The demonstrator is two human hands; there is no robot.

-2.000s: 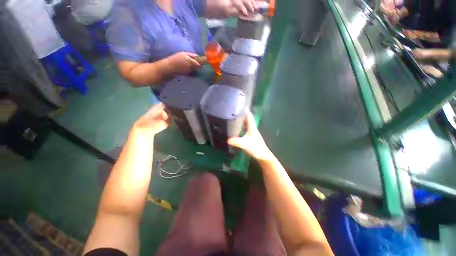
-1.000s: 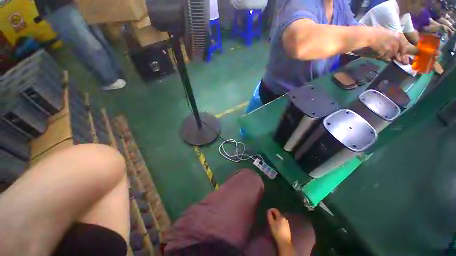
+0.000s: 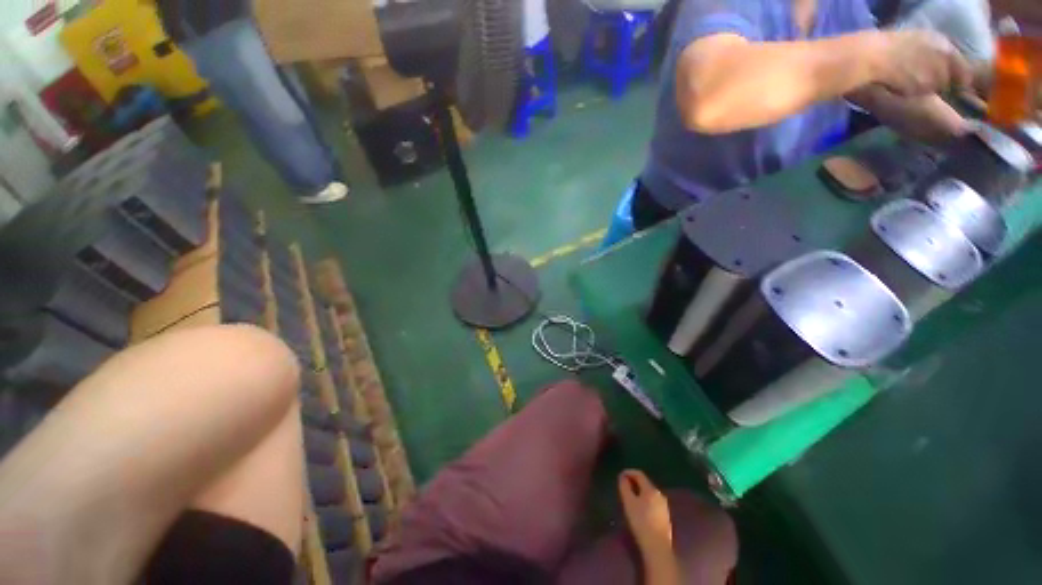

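Observation:
Two tall rounded speaker housings stand upright at the near end of the green side bench [image 3: 788, 429]. One has a pale grey top [image 3: 840, 306], the other a dark top [image 3: 743, 232]. My left arm is bent at the lower left, and its hand is outside the picture. My right hand [image 3: 647, 505] is low near my right thigh, away from the housings. It is small and blurred, and its finger shape is unclear. Dark grey stacked housings [image 3: 131, 257] stand at the left, beyond my left arm.
A person beside the bench holds an orange-headed mallet [image 3: 1015, 82] near more housings. A pedestal fan's round base [image 3: 495, 291] stands on the floor. A white power strip [image 3: 636, 390] and coiled cable lie before my knees. Cardboard [image 3: 183, 274] lies in the stack.
Both hands were at the housings; my left arm then swung to the stack side and my right hand dropped to my lap. My view turned left. The neighbour's mallet moved along the bench.

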